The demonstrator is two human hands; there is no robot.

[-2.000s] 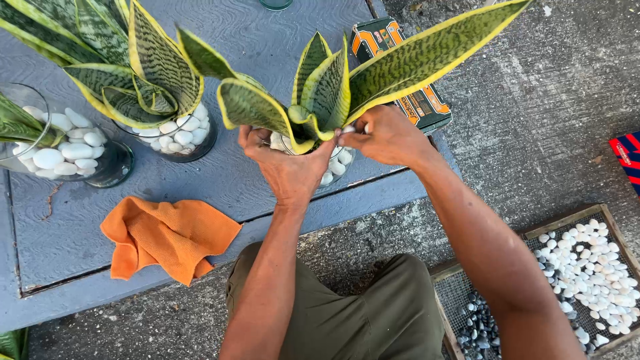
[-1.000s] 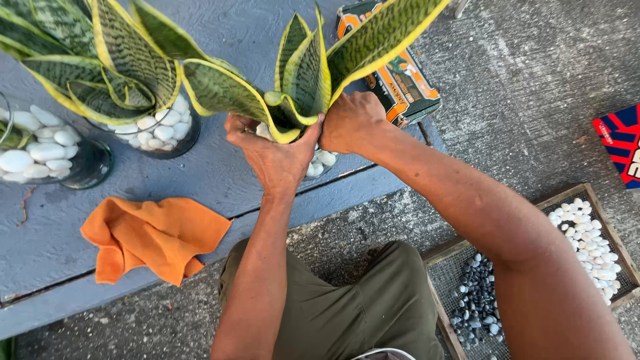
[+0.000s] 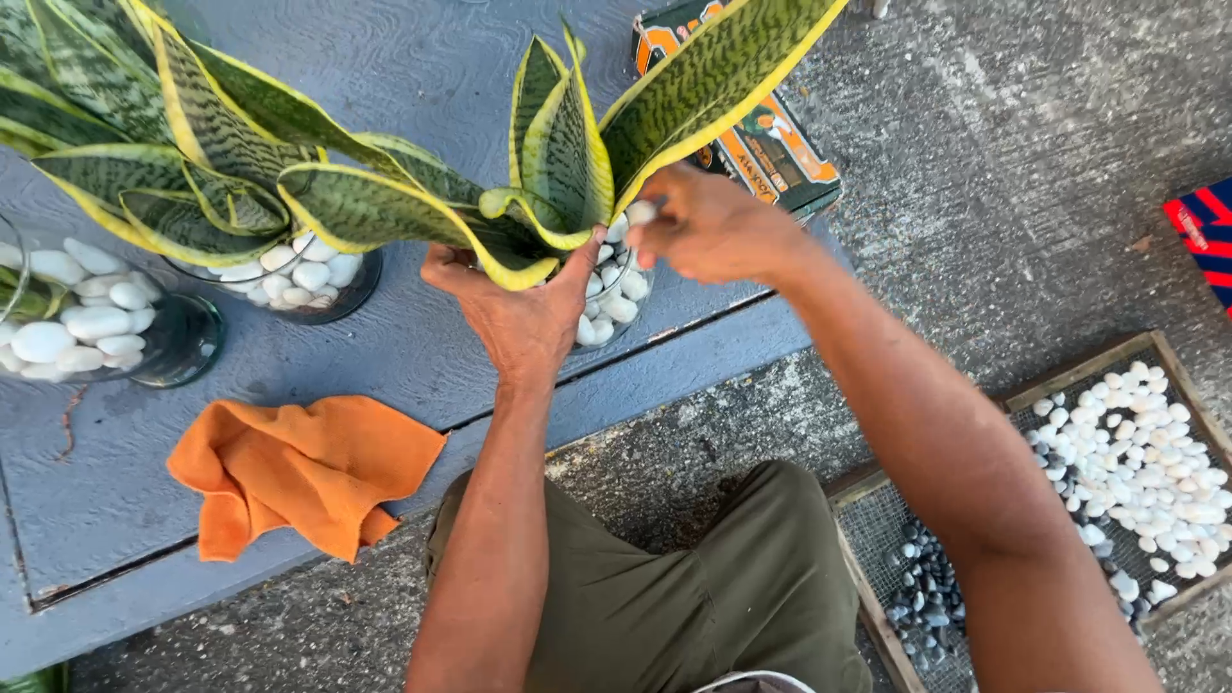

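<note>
A snake plant [image 3: 563,144] with yellow-edged leaves stands in a clear glass vase of white pebbles [image 3: 616,294] near the edge of a blue-grey wooden table. My left hand [image 3: 525,303] grips the plant's base at the vase rim, thumb against the leaves. On the vase's right side my right hand [image 3: 707,226] holds a white pebble [image 3: 641,213] between thumb and fingers, slightly blurred. To the left, a second snake plant [image 3: 217,183] sits in a glass of white pebbles [image 3: 308,274]. A third glass with white pebbles [image 3: 91,308] is at the far left.
An orange cloth [image 3: 303,472] lies on the table [image 3: 404,67] near its front edge. A printed box [image 3: 770,154] is behind my right hand. On the concrete at right, a wood-framed mesh tray [image 3: 866,577] holds white pebbles [image 3: 1136,462] and dark pebbles [image 3: 929,597]. A red and blue printed item [image 3: 1208,236] lies farther right.
My right hand has drawn back to the right from the plant's base, and a white pebble now shows in its fingers. My left hand stays at the base.
</note>
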